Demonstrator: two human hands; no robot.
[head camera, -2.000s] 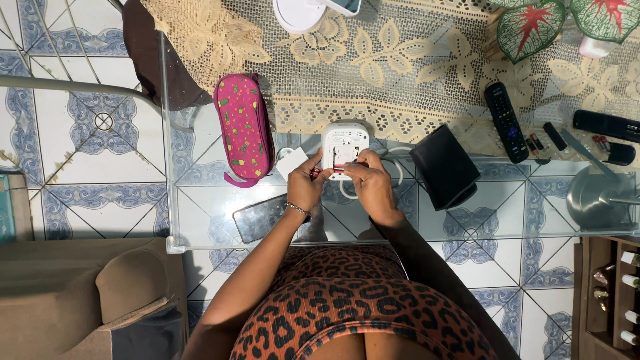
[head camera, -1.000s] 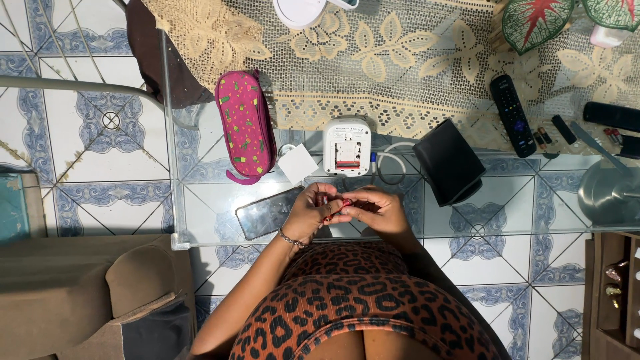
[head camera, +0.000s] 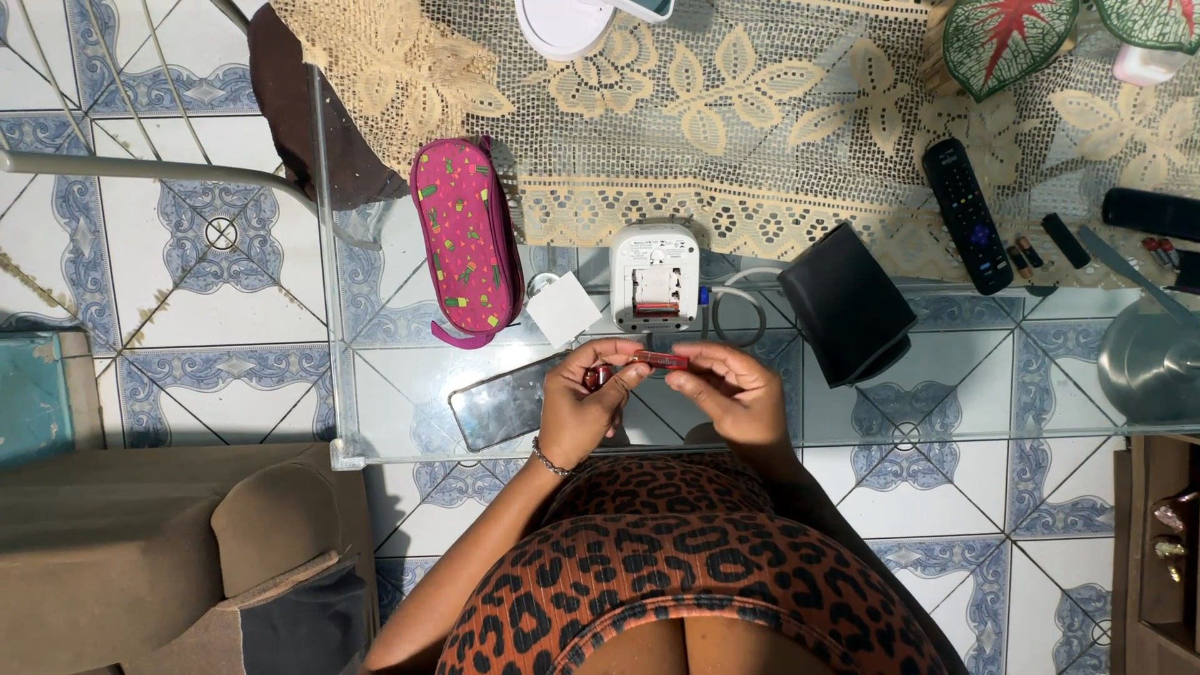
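Between the fingertips of both hands, a red AA-type battery (head camera: 662, 360) lies level, its left end in my left hand (head camera: 591, 392) and its right end in my right hand (head camera: 736, 389). My left hand also has at least one more red battery (head camera: 596, 377) tucked in its fingers. Just beyond the hands a white device (head camera: 655, 277) lies on the glass table, its battery compartment uncovered, with a red battery in the lower part. A blue connector (head camera: 704, 296) and a grey cable (head camera: 741, 272) are at its right side. A white square piece (head camera: 562, 311) lies left of it.
A phone (head camera: 497, 403) and pink pencil case (head camera: 468, 239) lie left on the glass table (head camera: 600, 439). To the right are a black box-like object (head camera: 847, 305), a remote control (head camera: 967, 216), loose batteries (head camera: 1029, 251), a knife (head camera: 1136, 275) and a metal lid or bowl (head camera: 1153, 361). A lace tablecloth (head camera: 609, 202) covers the far part.
Both hands have moved from the white device back toward the body. A red battery now shows clearly held between them, and the device's compartment has come into view.
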